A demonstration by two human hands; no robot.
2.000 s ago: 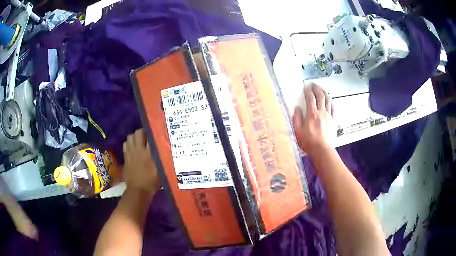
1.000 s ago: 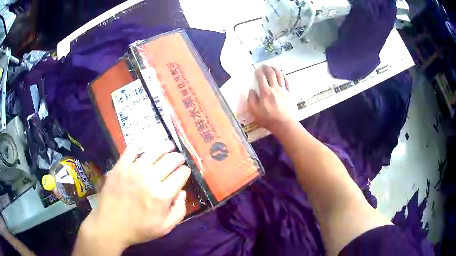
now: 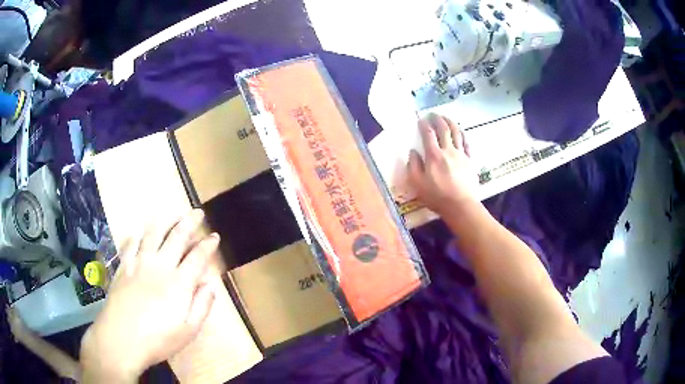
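Observation:
The printed carton [image 3: 338, 180] lies on purple cloth, its right flap orange with Chinese print and black edges. Its left flap [image 3: 131, 180] is folded out to the left, tan side up. Two tan inner flaps [image 3: 282, 289] show at the ends, with a dark gap between them. My left hand [image 3: 154, 292] lies over the left flap, fingers slightly spread; whether it grips the flap cannot be told. My right hand [image 3: 443, 165] rests on the white table just right of the carton, fingers a little apart and holding nothing visible.
A white sewing machine [image 3: 492, 37] stands on the white table [image 3: 601, 131] at the upper right, with purple cloth [image 3: 567, 97] over it. A bottle's yellow cap [image 3: 95, 273] shows beside the left flap. Another machine [image 3: 34, 214] is at far left. Another person's forearm [image 3: 41, 349] shows at lower left.
The left flap with the white label has swung open to the left, showing the inner flaps. My left hand has moved left with it. My right hand stays on the table.

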